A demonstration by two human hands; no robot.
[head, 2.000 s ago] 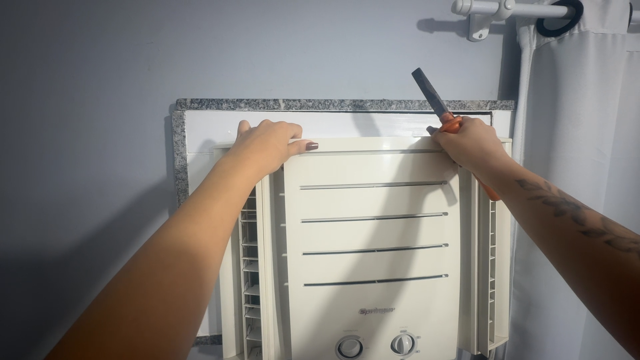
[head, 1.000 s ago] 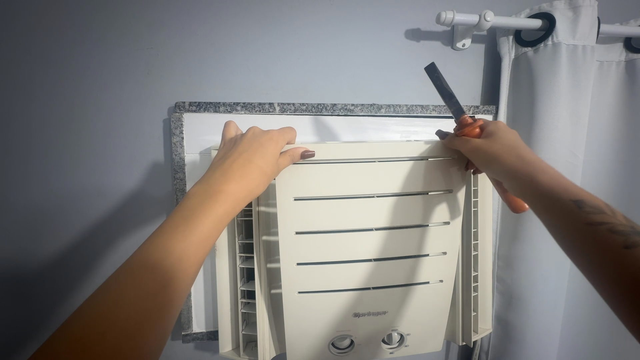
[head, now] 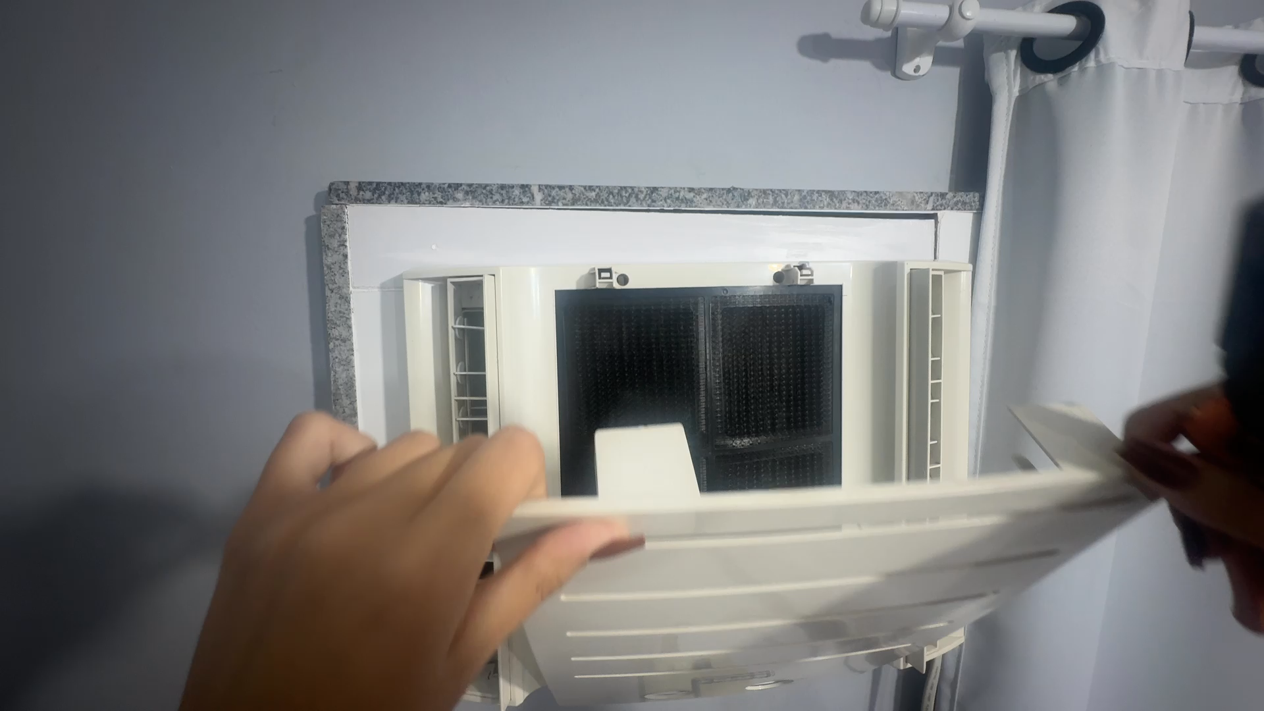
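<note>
The cream slotted front panel (head: 790, 573) of a window air conditioner is tilted out, its top edge toward me. My left hand (head: 395, 553) grips its top left corner, thumb on the front face. At the far right my right hand (head: 1200, 474), blurred and partly cut off, holds the panel's right end together with a dark tool, mostly out of view. Behind the panel, a black mesh filter (head: 632, 375) shows in the unit's cream housing (head: 523, 365), with two small clips (head: 604, 277) along the top.
Speckled granite trim (head: 632, 196) frames the wall opening around the unit. Side louvres (head: 469, 346) flank the filter. A white curtain (head: 1086, 247) hangs at the right from a white rod (head: 1027, 22). A cable (head: 931, 681) runs below the unit's right side.
The front panel has come away from the housing at its top and swung out and down in both hands, exposing the black filter. The tool's blade and orange handle showed plainly before.
</note>
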